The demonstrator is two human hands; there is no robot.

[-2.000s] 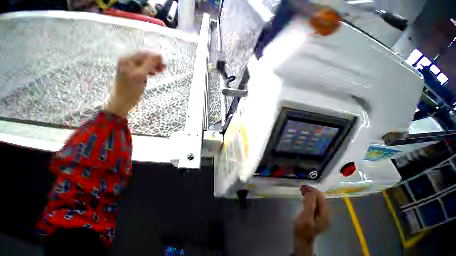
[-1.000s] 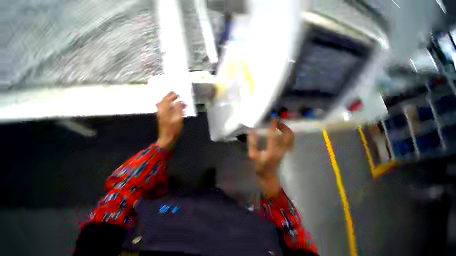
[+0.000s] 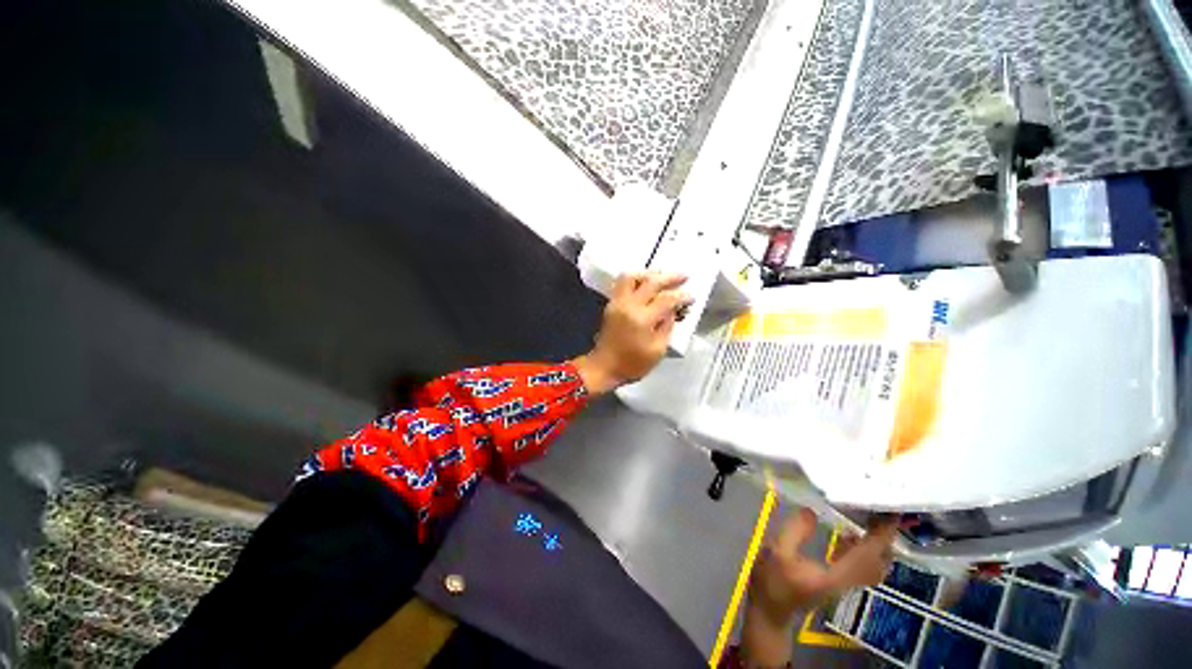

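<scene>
My left hand (image 3: 641,327) is at the near end of the long white cutter rail (image 3: 735,131), fingers curled against it; whether it grips is unclear. My right hand (image 3: 800,575) is under the near edge of the spreading machine's white housing (image 3: 1046,373), fingers apart and empty, one finger reaching to the controls below the dark-framed screen (image 3: 1033,512). The screen is seen edge-on, and the contact point is hidden. Grey-white leopard-print fabric (image 3: 588,79) lies flat on the table, and printed fabric (image 3: 941,105) also shows beyond the rail.
The pale table border (image 3: 405,105) runs diagonally from upper left to the rail end. A metal arm (image 3: 1009,196) stands at the machine's far side. A black knob (image 3: 720,473) sticks out below the housing. Yellow floor line (image 3: 745,575) and a blue-panelled rack (image 3: 967,608) are at lower right.
The view has turned and moved closer to the machine. My left hand went from over the fabric to the rail end. My right hand has moved up to the control edge.
</scene>
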